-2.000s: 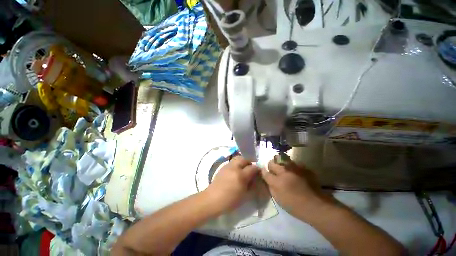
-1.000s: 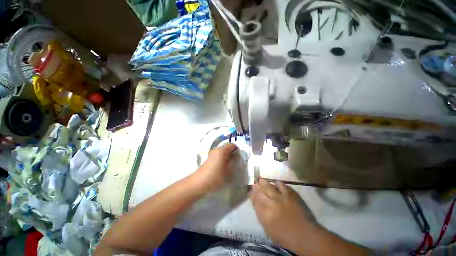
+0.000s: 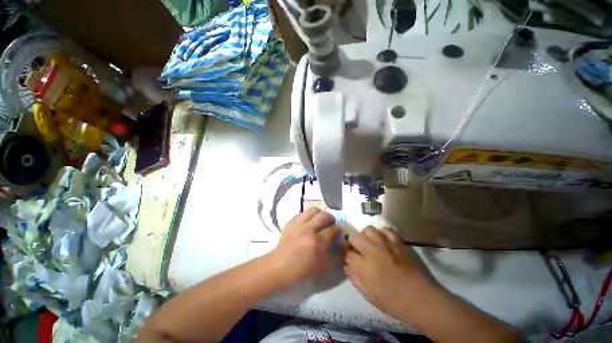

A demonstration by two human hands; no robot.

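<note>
A white and pale blue ring-shaped fabric piece (image 3: 270,194) lies flat on the machine table, left of the needle area. The white sewing machine head (image 3: 329,144) stands over it, with the presser foot area (image 3: 371,201) lit. My left hand (image 3: 307,244) is at the near edge of the piece, with fingers bent together on the fabric. My right hand (image 3: 376,258) is beside it, fingertips pinched close to the left fingers below the presser foot. The fabric under the fingers is mostly hidden and washed out by the lamp.
A blue-and-white checked stack (image 3: 231,67) lies behind the table's left part. A crumpled white and blue heap (image 3: 100,228) is at left, with a dark phone (image 3: 154,139) above it. A slim metal tool (image 3: 561,278) and red cord (image 3: 597,305) are at right.
Both hands moved toward the machine and back together after being farther apart one second ago. The right hand rose a little toward the presser foot. The view shifted slightly.
</note>
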